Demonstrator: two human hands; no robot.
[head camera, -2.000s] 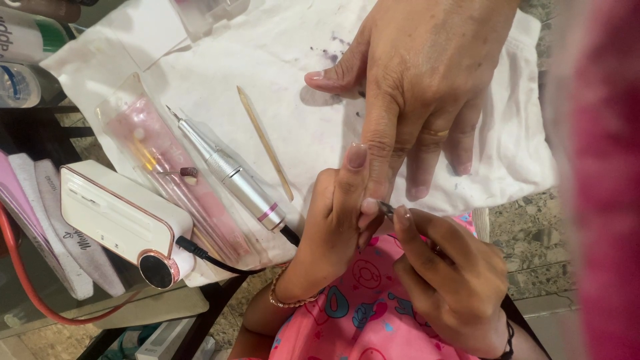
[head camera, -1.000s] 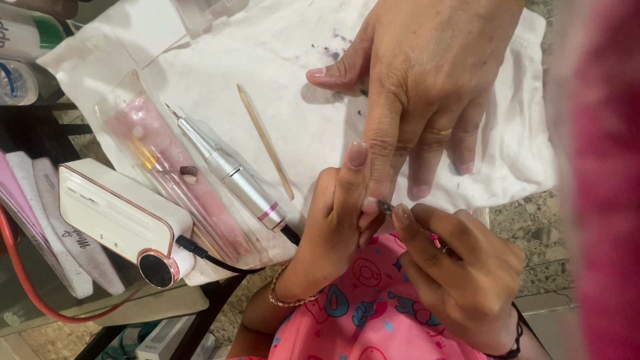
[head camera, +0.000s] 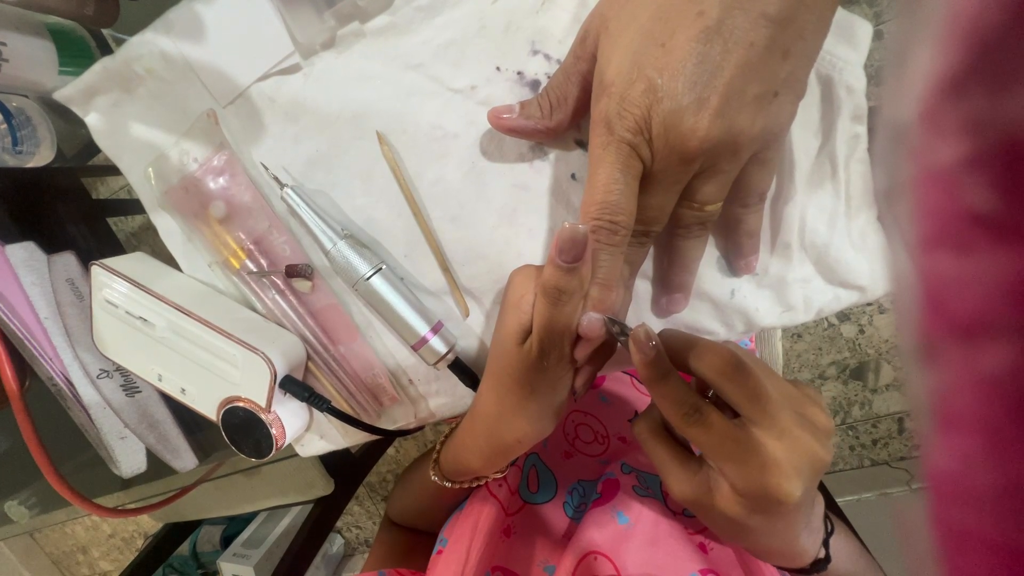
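My left hand (head camera: 532, 352) grips the end of another person's index finger (head camera: 610, 232), with my own index finger pointing up alongside it. At that fingertip, my right hand (head camera: 736, 432) holds a small metal nail tool (head camera: 618, 330); most of the tool is hidden in my fingers, and its tip is at or very near the nail. The other person's hand (head camera: 696, 96) lies palm down with spread fingers on a white cloth (head camera: 360, 96) and wears a thin gold-coloured ring (head camera: 704, 206).
Left of the hands lie a wooden cuticle stick (head camera: 422, 220), a silver electric nail drill (head camera: 364, 268) and a clear-and-pink pouch (head camera: 240, 208) with a loose bit (head camera: 298, 271) on it. Further left are a white drill control box (head camera: 188, 328), nail files (head camera: 120, 376) and a red cable (head camera: 36, 456).
My right hand has shifted slightly at the fingertip, with the metal tool still in it. My left hand keeps its hold on the finger.
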